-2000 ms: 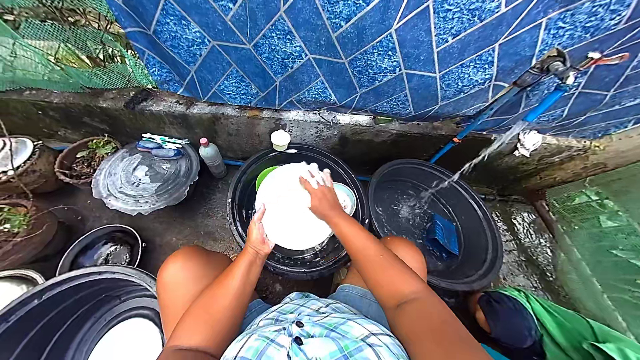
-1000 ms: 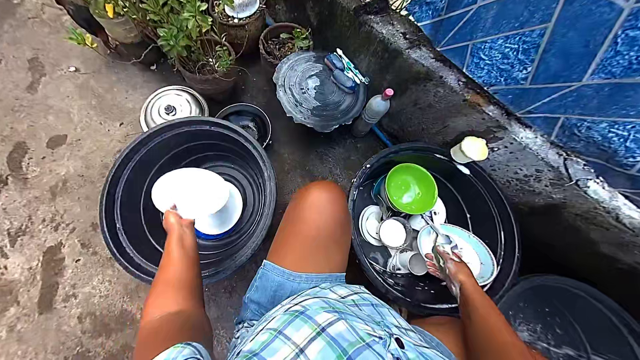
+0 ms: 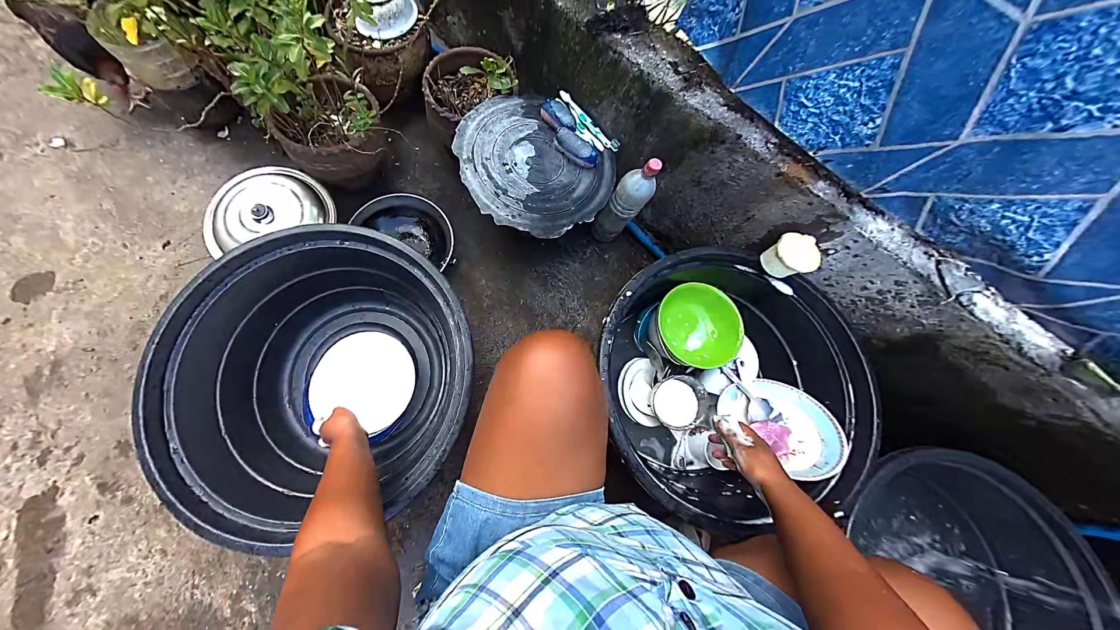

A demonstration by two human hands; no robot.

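Observation:
My left hand (image 3: 339, 427) grips the near edge of a white plate (image 3: 363, 381) low inside the deep black tub (image 3: 188, 350); something blue shows under the plate. Over the wide black basin (image 3: 849, 350) my right hand (image 3: 744, 451) is wet with suds, near the handle of a metal spoon (image 3: 754, 404); whether it holds anything is unclear. Beside its fingers a pink sponge or cloth (image 3: 772, 437) lies on a pale oval dish (image 3: 814, 424). The basin also holds a green bowl (image 3: 700, 325), a white cup (image 3: 675, 402) and several small dishes.
A plastic bottle (image 3: 628, 199) stands by a round lid (image 3: 516, 175) with brushes on it. A metal pot lid (image 3: 262, 210) and a dark pan (image 3: 407, 227) lie behind the tub. A small tub with a sponge (image 3: 792, 254) sits by the wall. Another black basin (image 3: 980, 534) is at right.
The view has swung left. Two seconds ago both hands were on a white plate over the basin; my left hand has since carried a plate to the deep tub and lowered it inside.

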